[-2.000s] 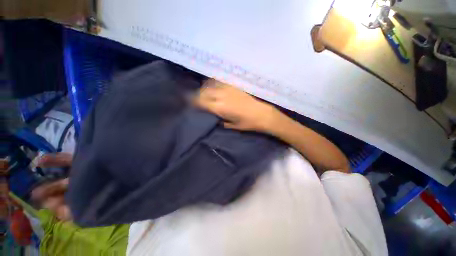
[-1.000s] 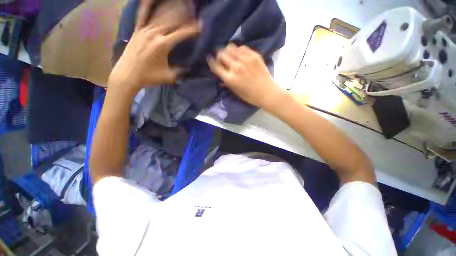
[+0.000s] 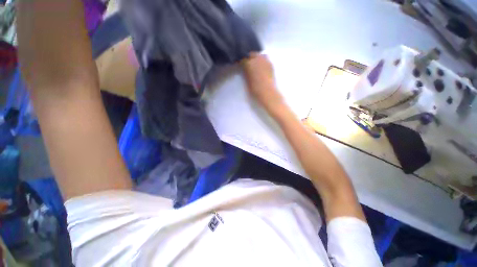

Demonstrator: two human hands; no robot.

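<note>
A grey garment [image 3: 183,47] hangs in loose folds at the top left and centre, over the left end of the white table [image 3: 261,122], with darker cloth hanging below the table edge. My right hand [image 3: 259,75] is at the garment's right edge, its fingers hidden or blurred against the cloth. My left forearm reaches up along the left side and my left hand is cut off by the top edge of the picture.
The white sewing machine [image 3: 413,88] stands at the right, its needle area lit. A black flat pad [image 3: 405,147] lies beside it. Brown cardboard [image 3: 116,70] is at the left. Blue crates [image 3: 138,146] with grey cloth are below the table edge. More cloth lies at the top right.
The garment has moved up and to the left in the picture, its lower part hanging down. My left arm has reached up until the hand left the picture. My right arm is straighter.
</note>
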